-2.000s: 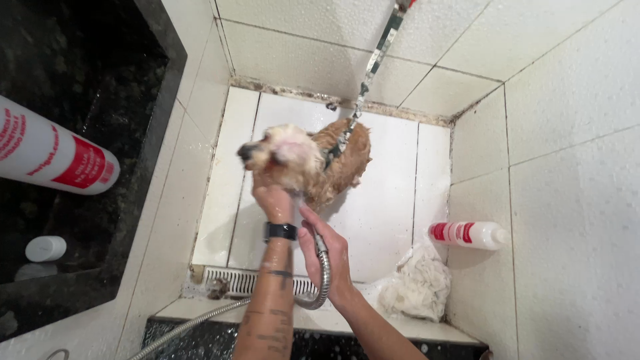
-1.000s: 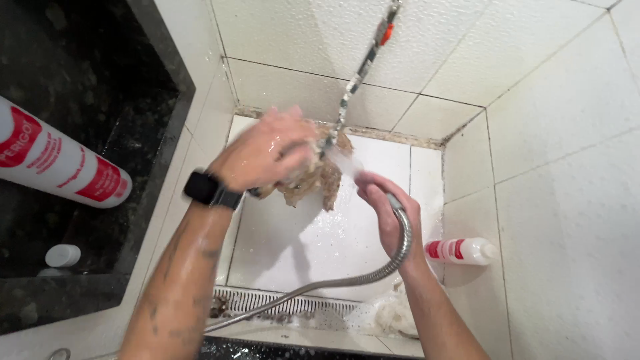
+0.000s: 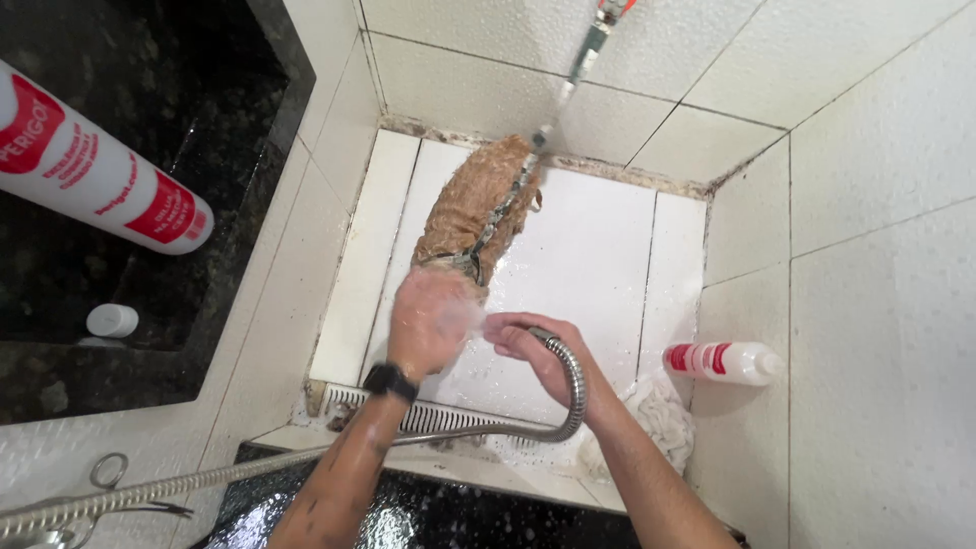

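A wet, light-brown dog stands on the white tub floor, its rear toward the back wall. A patterned leash runs along its back to a loop round its neck. My left hand, with a black watch at the wrist, lies over the dog's head, which it hides; whether it grips is unclear. Just right of it, my right hand holds the end of a flexible metal shower hose, and water sprays from there onto my left hand.
A white and red bottle and a crumpled wet white cloth are at the right wall. A slotted drain grate lines the near edge. On the black stone ledge at left are a large bottle and a white cap. Scissors show lower left.
The dog's body has turned, its rear now toward the back wall. My left hand has come down from the raised blur of a second ago onto its head. My right hand still holds the hose.
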